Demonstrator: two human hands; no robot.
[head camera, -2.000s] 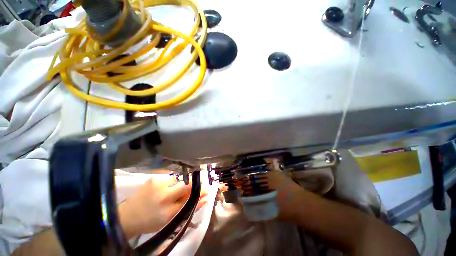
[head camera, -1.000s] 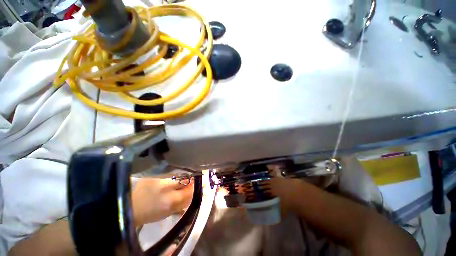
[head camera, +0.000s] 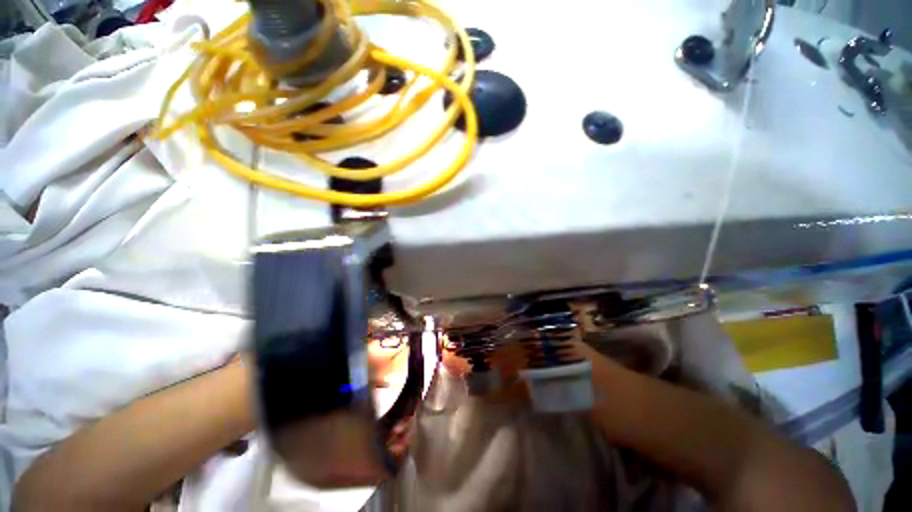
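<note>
The white sewing machine head fills the upper middle of the view. Its needle area glows under a bright lamp. Cream-grey fabric lies below it, with a pale strip running down from the needle. My left hand is beside the needle, mostly hidden behind a dark, shiny curved guard; its forearm enters at lower left. My right hand is behind the tension parts, and its forearm enters at lower right. The fingers of both hands are too hidden or blurred to read.
A loose yellow cord lies atop the machine head. White fabric is heaped at the left. A yellow patch and a dark strip-like object lie at the right. Thread runs down the head.
The whole view has shifted, so the machine and cord appear further right. The guard now looks wider and covers more of my left hand. My right forearm has barely moved.
</note>
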